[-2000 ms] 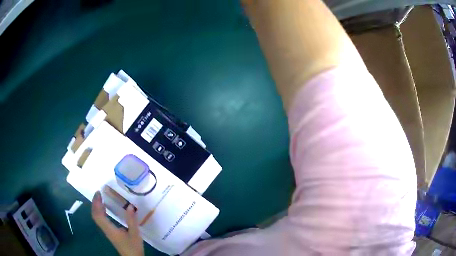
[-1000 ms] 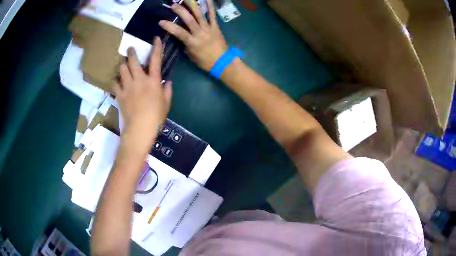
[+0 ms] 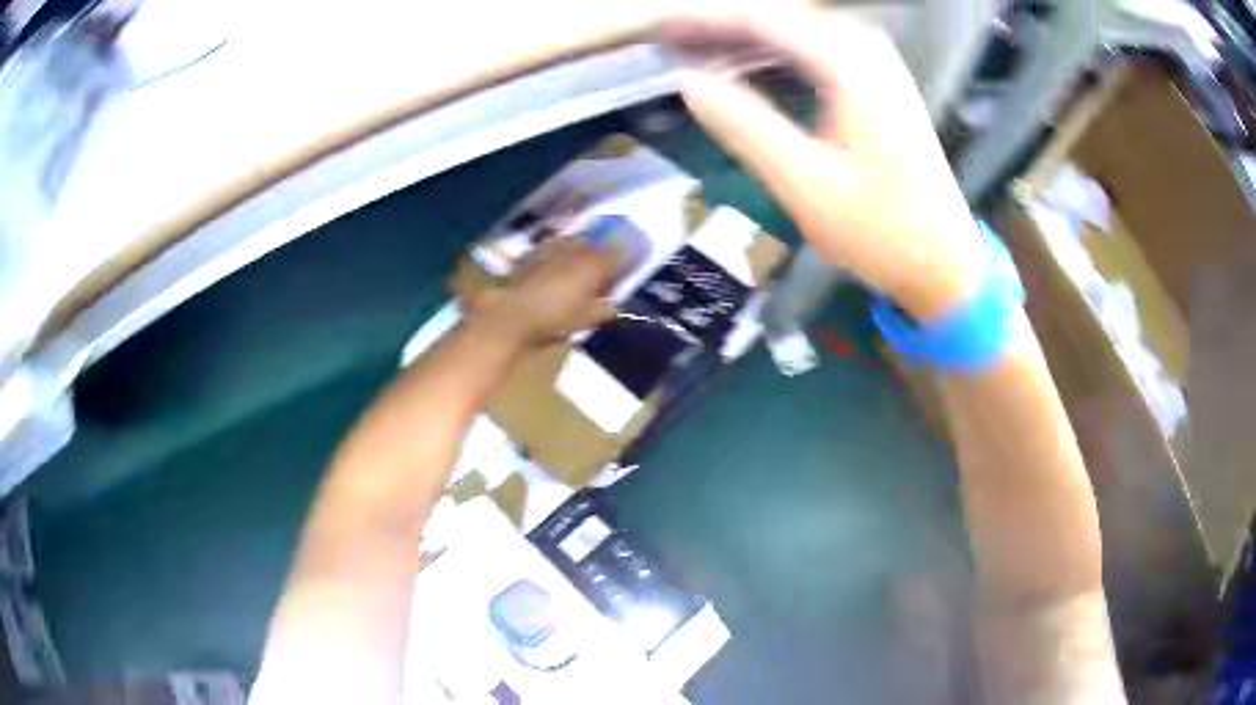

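A far stack of flat cartons [image 3: 668, 324], with black panels and brown inner faces, lies on the green bench. My left hand [image 3: 544, 289] is on its upper left part; its fingers are blurred, so I cannot tell whether they grip. My right hand [image 3: 854, 179], with a blue wristband, is raised at the shelf edge. Its thumb and fingers are apart and nothing shows in it; the fingertips are blurred. A nearer stack of flat cartons [image 3: 475, 585], with a product picture and black panel, lies below, cut off by the bottom edge.
A pale raised shelf [image 3: 331, 97] crosses the far side. A large open brown carton [image 3: 1143, 262] with white material inside stands at the right. A small white piece [image 3: 792, 351] lies on the green bench [image 3: 813, 482]. Printed boxes are partly visible at the lower left.
The view has shifted, bringing the shelf into sight. My right hand has left the far cartons and risen to the shelf edge. My left hand has moved farther up the far stack.
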